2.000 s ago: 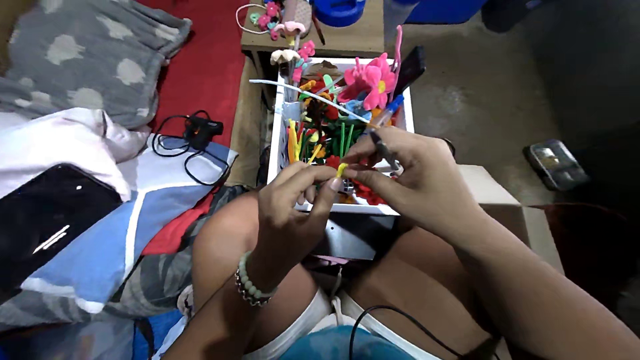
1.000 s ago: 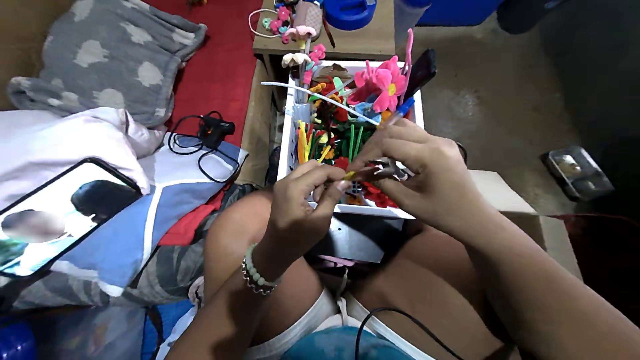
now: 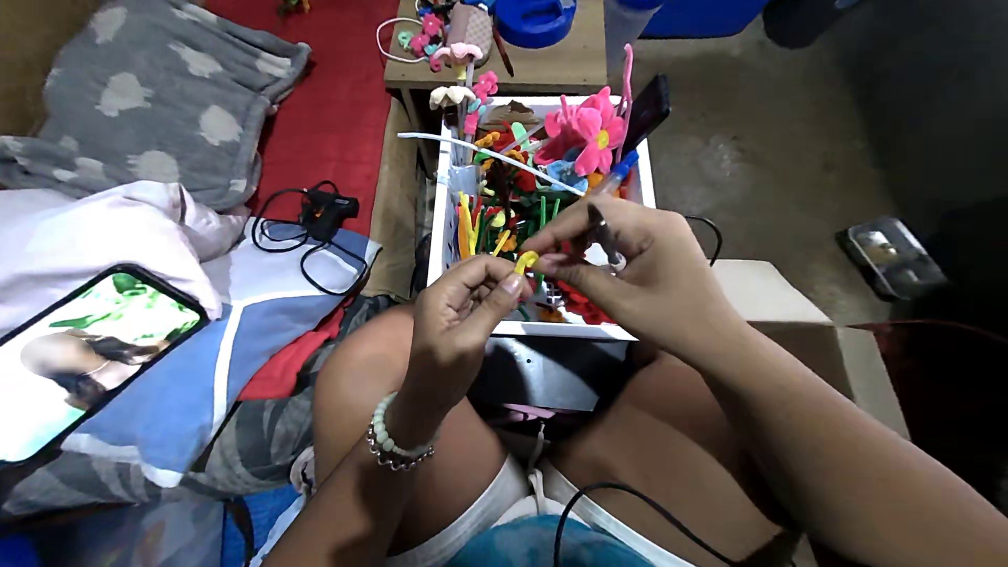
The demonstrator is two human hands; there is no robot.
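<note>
My left hand [image 3: 465, 311] pinches a short, curled yellow pipe cleaner [image 3: 526, 261] between thumb and fingertips. The thumb and forefinger of my right hand [image 3: 630, 272] meet the same piece from the right. A dark-handled metal tool [image 3: 605, 235], its kind unclear, also rests in the fingers of my right hand. Both hands are over the near part of a white plastic basket [image 3: 646, 177] filled with coloured pipe cleaners. Pink pipe-cleaner flowers [image 3: 594, 138] stand at its back right, and a white pipe cleaner [image 3: 488, 152] lies slantwise across the top.
A lit smartphone [image 3: 102, 354] and a black charger with cable [image 3: 327, 214] lie on bedding at the left. Behind the basket, a wooden table [image 3: 567, 75] holds a blue lid [image 3: 535, 20]. An open cardboard box [image 3: 776, 291] and a clear container [image 3: 894, 256] are at the right.
The yellow piece shows as a curled loop now, where it looked straighter a second ago. The phone's screen, dark two seconds ago, is lit.
</note>
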